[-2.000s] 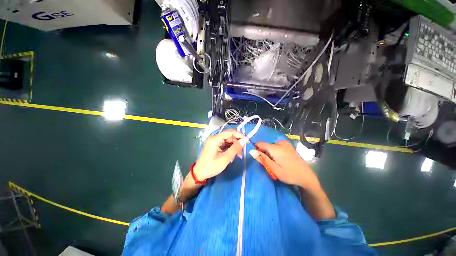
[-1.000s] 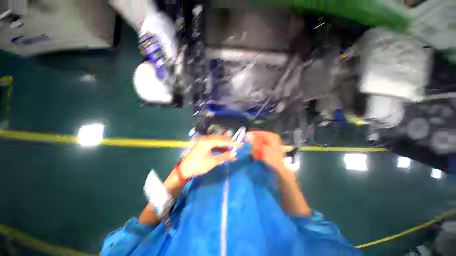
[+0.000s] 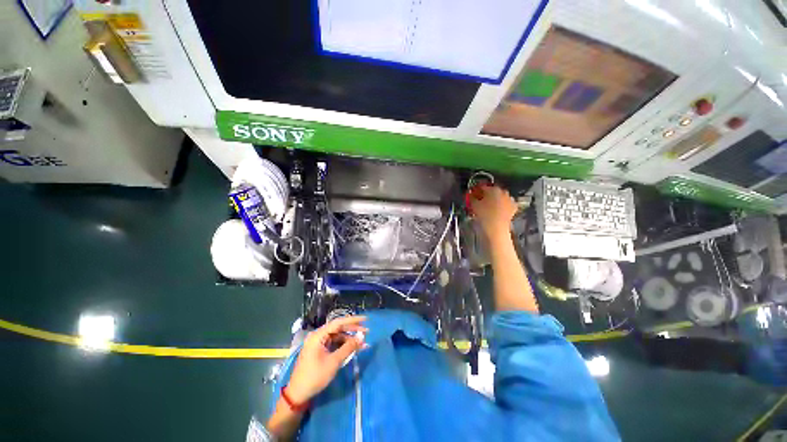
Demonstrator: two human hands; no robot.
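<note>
My left hand (image 3: 326,358) is in front of the blue smock, its thumb and fingers curled towards each other. A small pale bit shows at the fingertips; whether it is gripped cannot be told. My right hand (image 3: 494,210) is stretched forward to just below the machine's green strip, with its fingers on the red-handled scissors (image 3: 474,200). The blades are not clearly visible. The feeder bay (image 3: 371,186) lies between the hands, with tangled pale tape scraps (image 3: 380,237) in it.
A white SONY machine (image 3: 345,116) spans the front. A keyboard (image 3: 585,216) is right of my right hand. A blue-and-yellow can (image 3: 250,214) and white round items (image 3: 235,250) stand left of the bay. Dark reels (image 3: 462,306) hang near the smock. A blurred blue sleeve (image 3: 765,344) shows at the right edge.
My right hand has moved from the smock forward to the green strip with the scissors. My left hand stays near the smock; the white tape loop no longer shows. The view has tilted up.
</note>
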